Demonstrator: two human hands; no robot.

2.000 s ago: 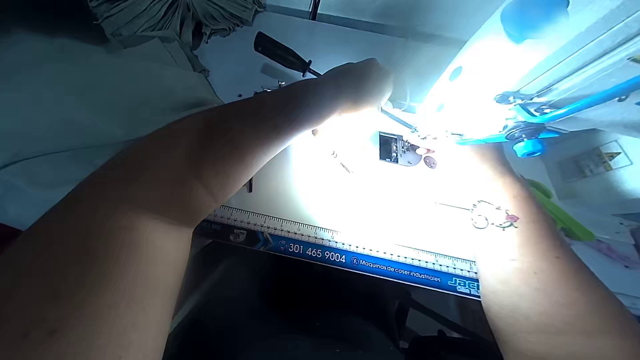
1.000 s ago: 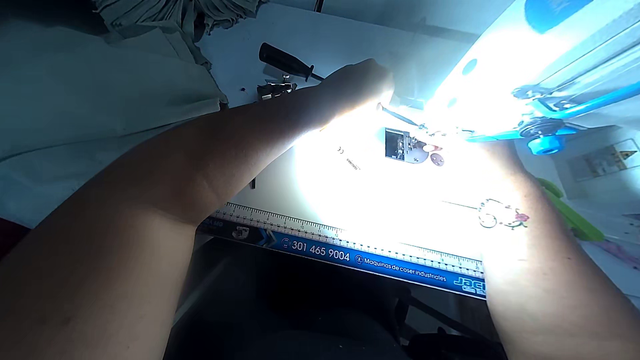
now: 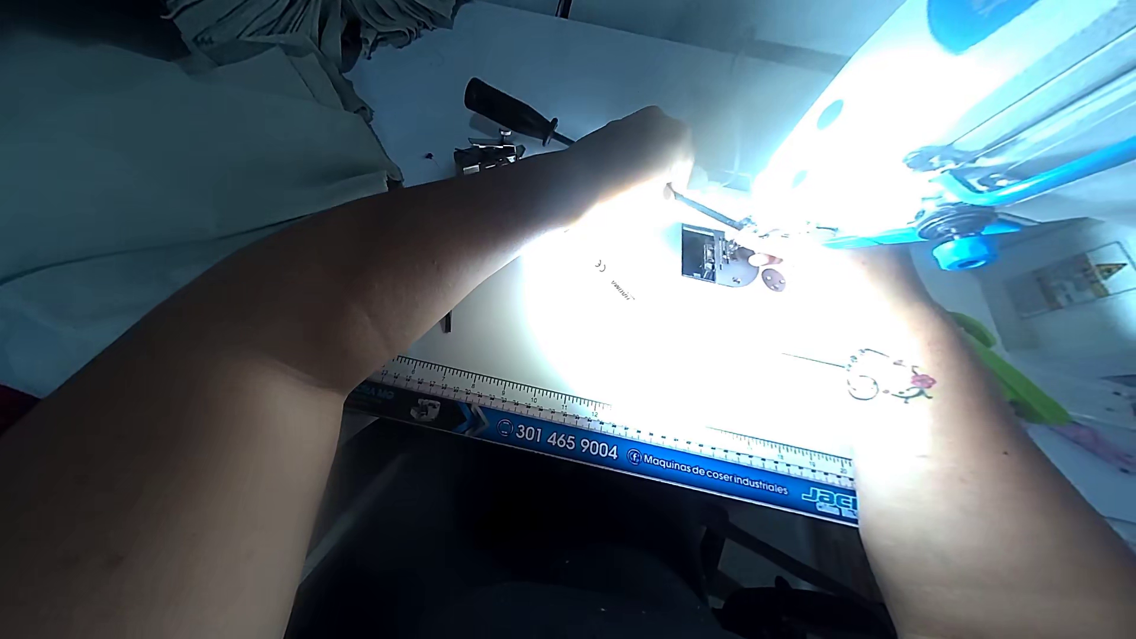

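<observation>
My left hand (image 3: 641, 153) is closed on a thin dark-shafted tool (image 3: 706, 209), likely a screwdriver, whose tip reaches the needle area of a white industrial sewing machine (image 3: 887, 98). My right hand (image 3: 803, 253) is beside the needle area, mostly washed out by the lamp's glare; what its fingers do cannot be seen. Below the tool tip lie the metal needle plate (image 3: 737, 266) and an open dark slot in the bed. A black-handled screwdriver (image 3: 510, 111) lies behind my left forearm, near a small metal part (image 3: 488, 155), perhaps a presser foot.
Folded cloth (image 3: 177, 169) is heaped at the left, with more fabric bundles (image 3: 311, 22) behind. A ruler strip (image 3: 621, 426) runs along the table's front edge. At the right are a blue guard part (image 3: 965, 252) of the machine and a green object (image 3: 1021, 382).
</observation>
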